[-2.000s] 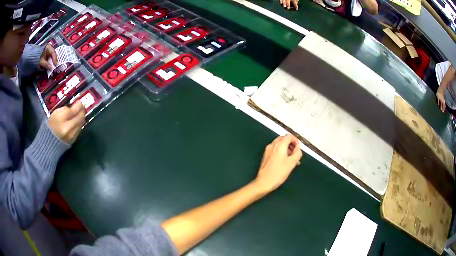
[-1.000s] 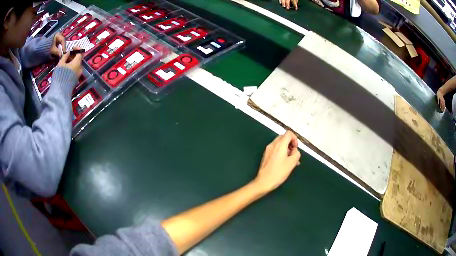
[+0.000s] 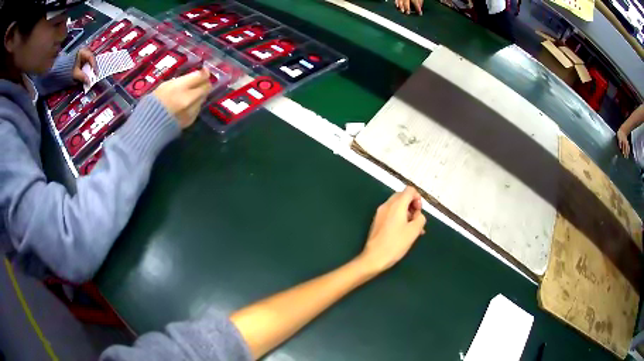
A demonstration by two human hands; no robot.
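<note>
My left hand rests on the dark green bench, close to the near edge of the white board. Its fingers are curled together and nothing shows in them. The bare forearm comes from a grey sleeve at the bottom edge. My right hand is out of the picture. A blank white slip lies on the bench at the lower right, cut off by the bottom edge.
At the left, a person in a grey-blue sweater holds a sticker sheet and reaches over clear trays of red housings. One tray holds a black housing. A brown board adjoins the white one. Other people's hands show at the far side.
The neighbour's near hand has moved from the sticker sheet to the right, over the red housings. My left hand stays in place.
</note>
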